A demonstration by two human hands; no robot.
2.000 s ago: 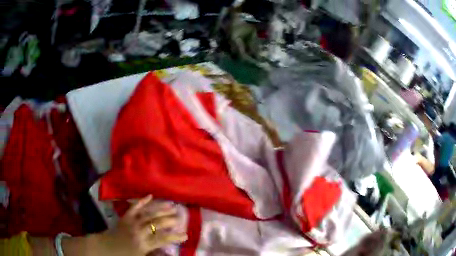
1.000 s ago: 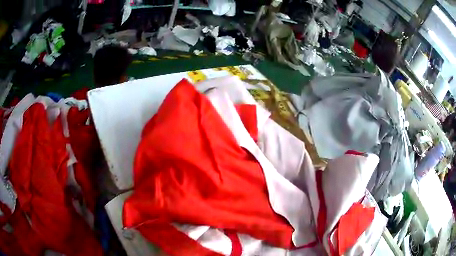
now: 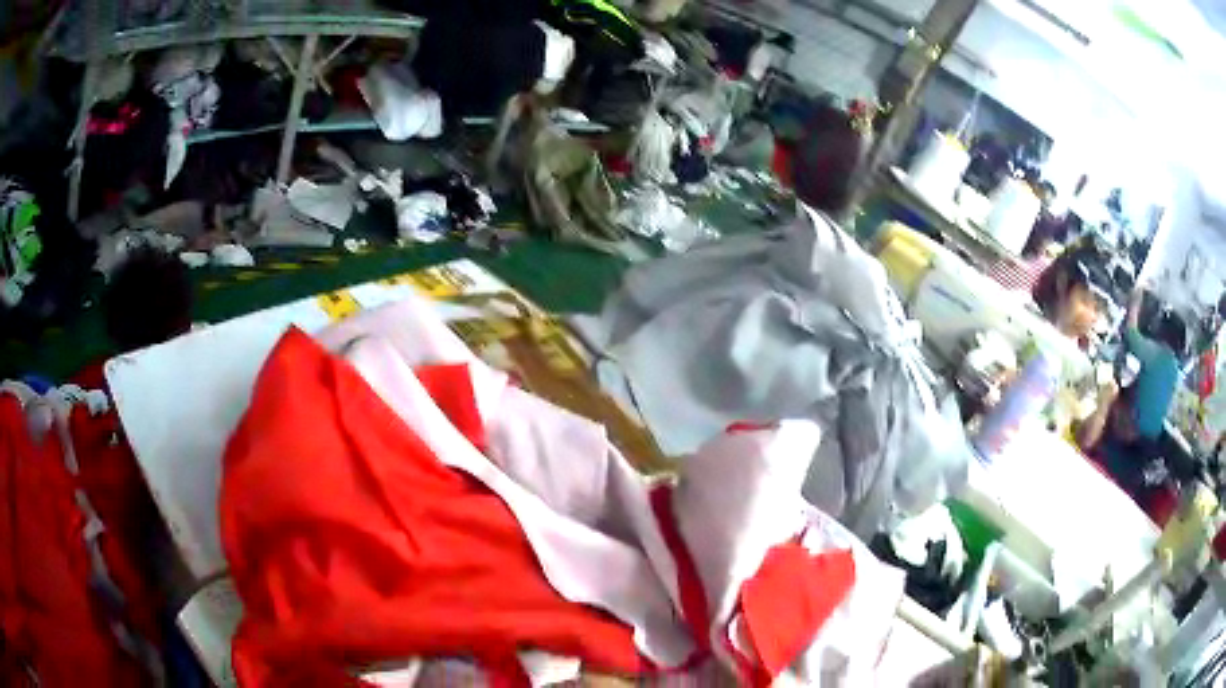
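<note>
A large red satin garment piece point(image 3: 390, 538) lies crumpled over the white table point(image 3: 168, 423). Its pale pinkish-white side point(image 3: 565, 457) is turned up along the right, with narrow red strips point(image 3: 683, 571) across it. A smaller red part point(image 3: 793, 605) shows at the lower right of the heap. Neither of my hands can be made out. A small skin-coloured patch at the bottom edge is too little to identify. The near part of the cloth is cut off by the picture's edge.
Brown tape point(image 3: 558, 370) covers the table's far edge. A grey fabric pile point(image 3: 793, 336) lies behind it. More red cloth point(image 3: 47, 538) hangs at the left. A purple bottle-like object point(image 3: 1015, 403) stands right, near a cream machine point(image 3: 961, 303). People are at the far right; a dark-haired head shows left.
The view has swung, bringing more of the right side and background in. My left hand, seen on the cloth's near edge two seconds ago, is no longer visible. The cloth keeps much the same shape.
</note>
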